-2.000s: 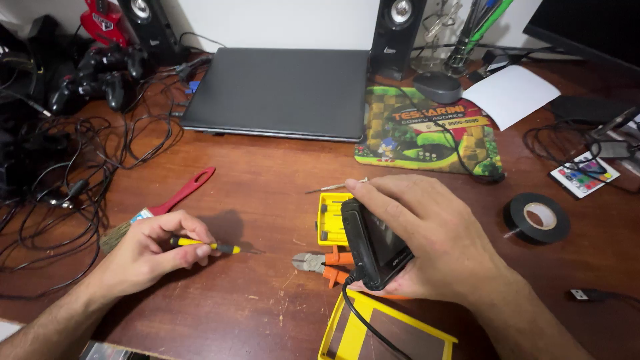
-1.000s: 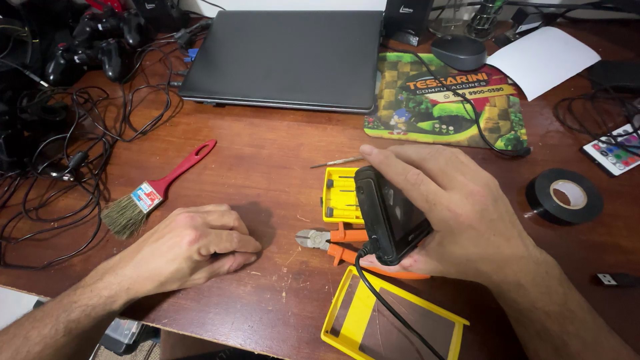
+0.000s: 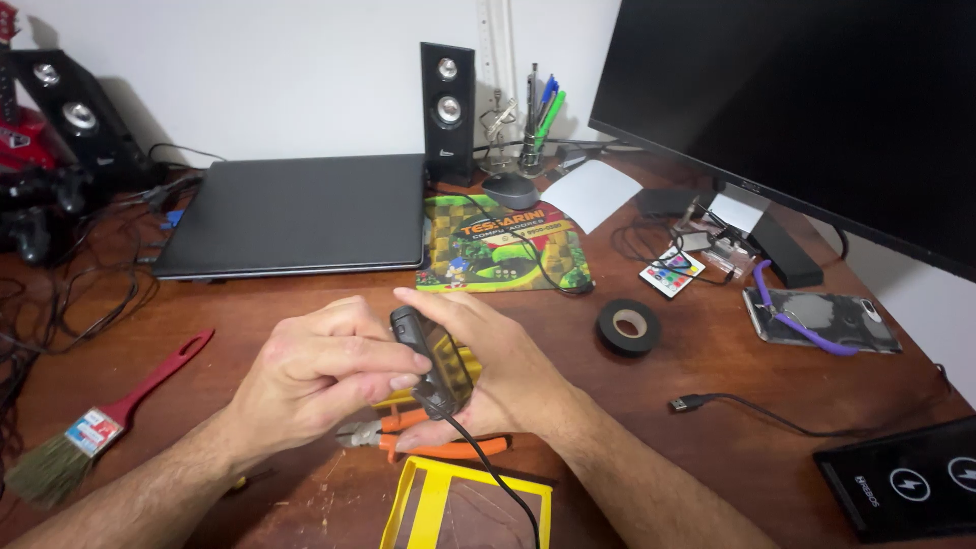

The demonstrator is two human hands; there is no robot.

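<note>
My right hand (image 3: 503, 366) grips a small black device (image 3: 435, 358) with a cable at its lower end, tilted on edge above the desk. The fingertips of my left hand (image 3: 335, 366) touch the near side of that device; whether they pinch something small is hidden. Under my hands lie orange-handled diagonal cutters (image 3: 488, 447) and a partly covered yellow case (image 3: 393, 399). Its yellow-framed clear lid (image 3: 545, 503) lies nearer to me. A small yellow-handled tool (image 3: 241, 483) shows beside my left forearm.
A red-handled brush (image 3: 145, 389) lies left, near tangled cables. Behind are a closed laptop (image 3: 305, 213), a mouse pad (image 3: 496, 274) and a mouse (image 3: 511, 191). Black tape (image 3: 629, 328), a USB plug (image 3: 686, 403), purple-handled pliers (image 3: 808, 329) on a phone (image 3: 869, 324) and a black charger (image 3: 900, 480) stand right.
My left hand held the yellow-handled tool two seconds ago, rested on the desk a second ago, and now touches the device. My right hand keeps its hold. The view has shifted.
</note>
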